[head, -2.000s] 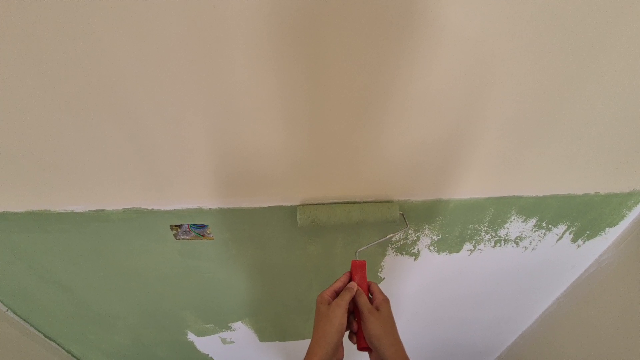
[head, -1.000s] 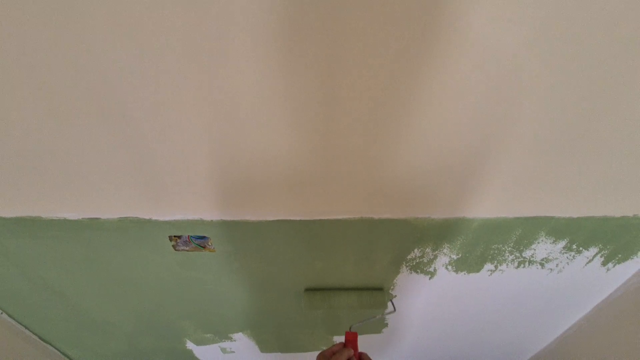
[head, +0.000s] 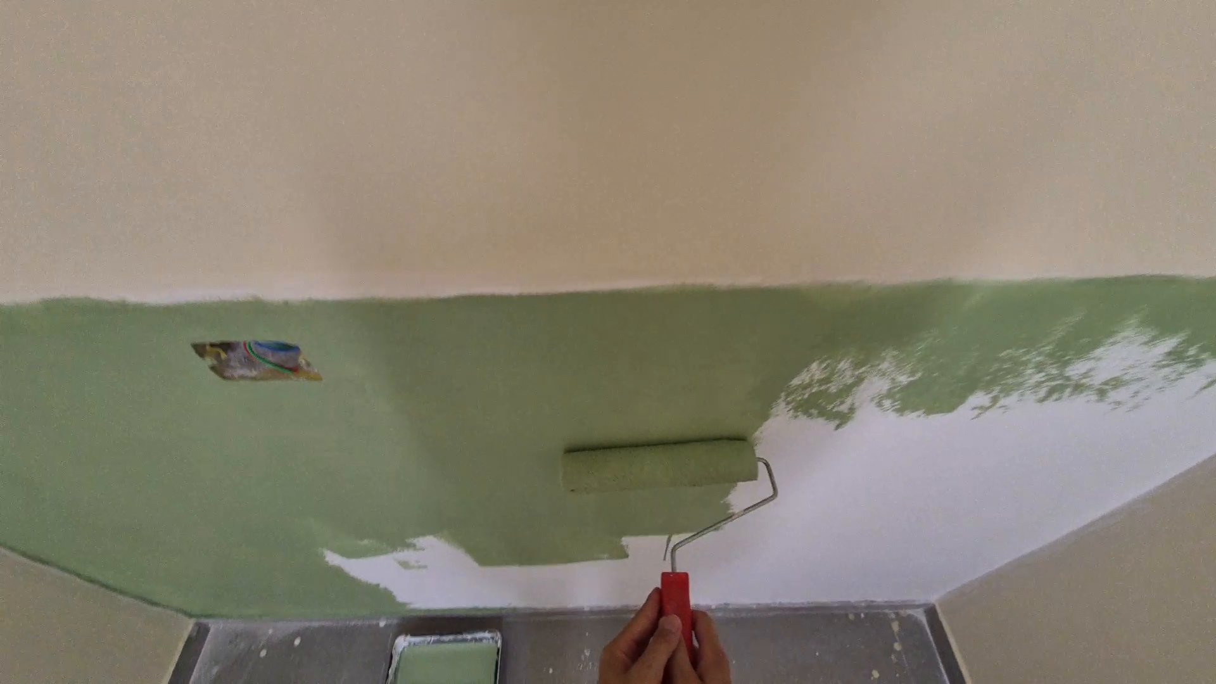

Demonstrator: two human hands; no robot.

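Observation:
A paint roller (head: 660, 465) with a green sleeve, a bent wire frame and a red handle lies against the wall, on wet-looking green paint (head: 456, 380). My left hand (head: 641, 648) grips the red handle from the left, its thumb across the front. My right hand (head: 708, 651) is closed round the same handle from the right; its lower part is cut off by the frame's bottom edge. White wall surface (head: 855, 503) shows right of the roller and in a strip below it. Along the top, the green meets a beige upper wall (head: 608, 142) at a nearly straight line.
An open electrical box hole with coloured wires (head: 258, 361) sits in the green part at left. On the grey, paint-spotted floor (head: 560, 646) stands a tray of green paint (head: 446, 662). Beige side walls (head: 1092, 579) meet the painted wall at both sides.
The roller was at the beige border two seconds ago, moved down the wall, and is now lower on the green area. The view has tilted down, bringing the floor and tray in.

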